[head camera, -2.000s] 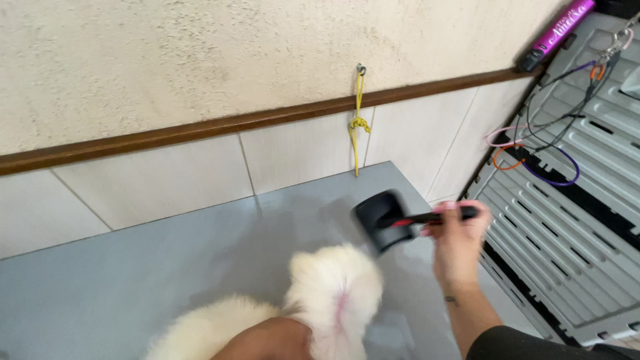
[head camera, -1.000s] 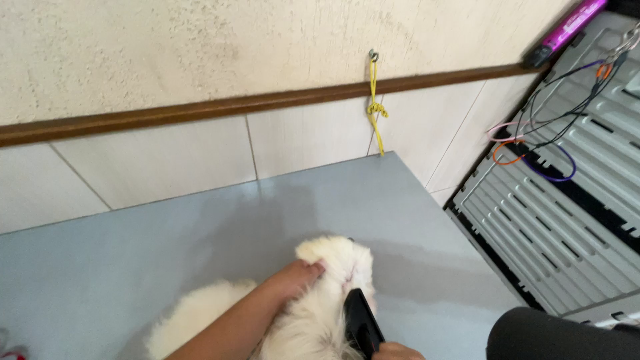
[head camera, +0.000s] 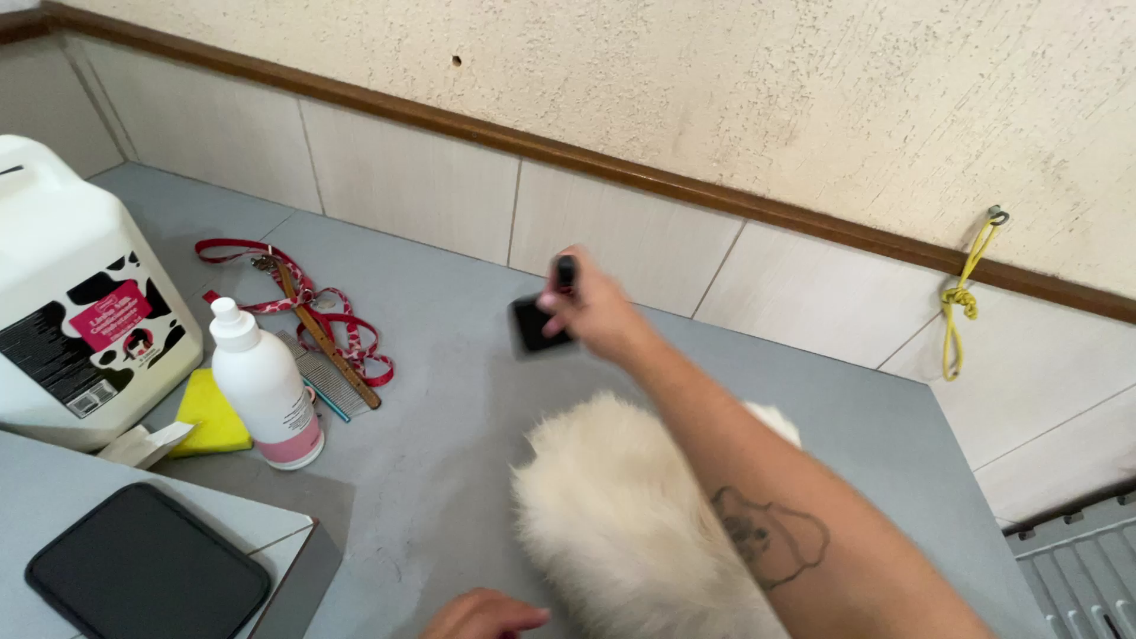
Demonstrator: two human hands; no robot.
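A fluffy cream-white dog [head camera: 621,506] is on the grey table, its head partly hidden behind my right forearm. My right hand [head camera: 590,306], blurred, grips a black slicker brush [head camera: 537,326] by its handle above the tabletop, beyond the dog's body. At the bottom edge my left hand [head camera: 488,614] is just left of the dog's coat, only partly in view; I see nothing held in it.
To the left stand a white jug [head camera: 89,302], a white pump bottle [head camera: 266,390] and a yellow sponge [head camera: 211,415]. Behind them lie a red leash [head camera: 359,342] and metal combs [head camera: 324,373]. A yellow cord [head camera: 958,302] hangs from a wall hook.
The view has swung left. My right hand has carried the brush from the dog's head to beyond its body. My left hand has come off the dog's head or neck.
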